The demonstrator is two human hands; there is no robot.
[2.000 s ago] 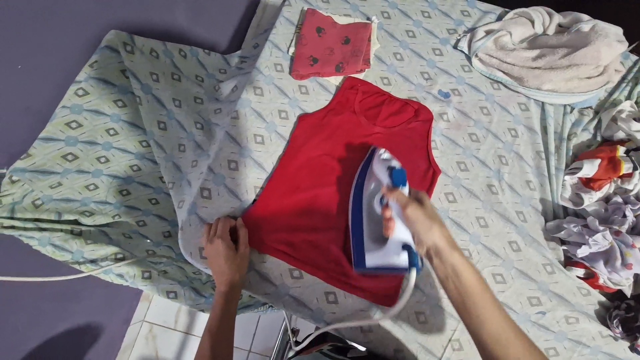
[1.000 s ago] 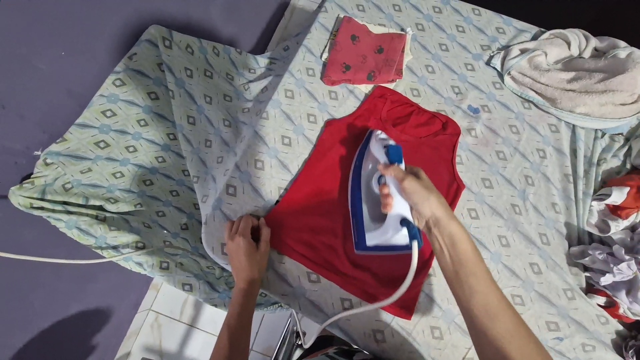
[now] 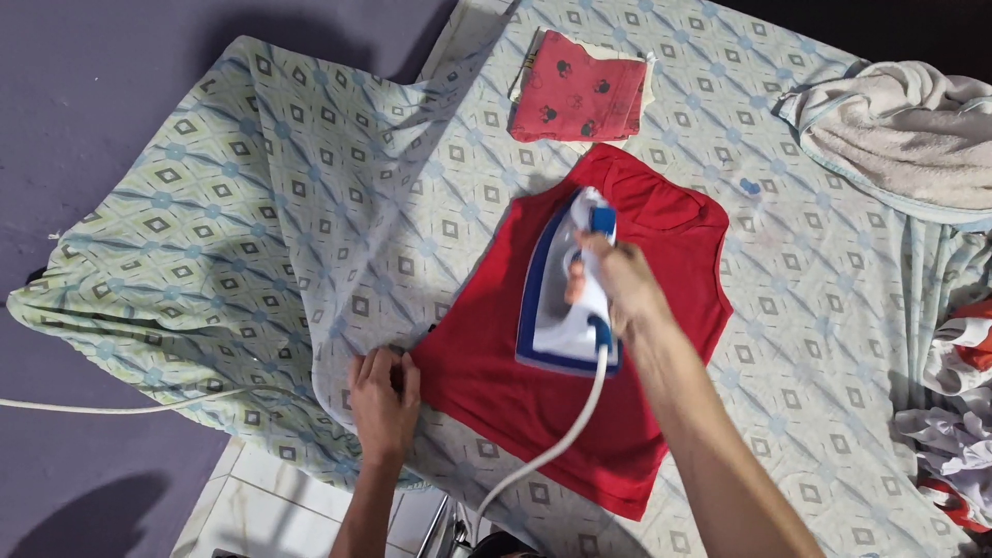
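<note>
A red sleeveless top [image 3: 573, 411] lies spread flat on the patterned sheet [image 3: 806, 325] that covers the table. My right hand [image 3: 624, 283] is closed around the handle of a white and blue clothes iron [image 3: 554, 310], whose soleplate rests on the upper left part of the top, its tip toward the neckline. The iron's white cord [image 3: 542, 457] runs down from its heel across the garment. My left hand [image 3: 385, 399] is at the top's lower left corner, fingers curled, apparently pinching the hem; the fingertips are partly hidden.
Folded red printed cloth [image 3: 581, 93] lies just above the top. A bunched pale towel [image 3: 907, 139] is at the upper right, and crumpled clothes [image 3: 953, 442] fill the right edge. The sheet hangs over the left edge, where a white cable [image 3: 116, 408] crosses it above a tiled floor [image 3: 279, 480].
The iron in my right hand has moved up the red top toward the neckline since a second ago. My left hand has stayed at the lower left corner. The view has shifted somewhat.
</note>
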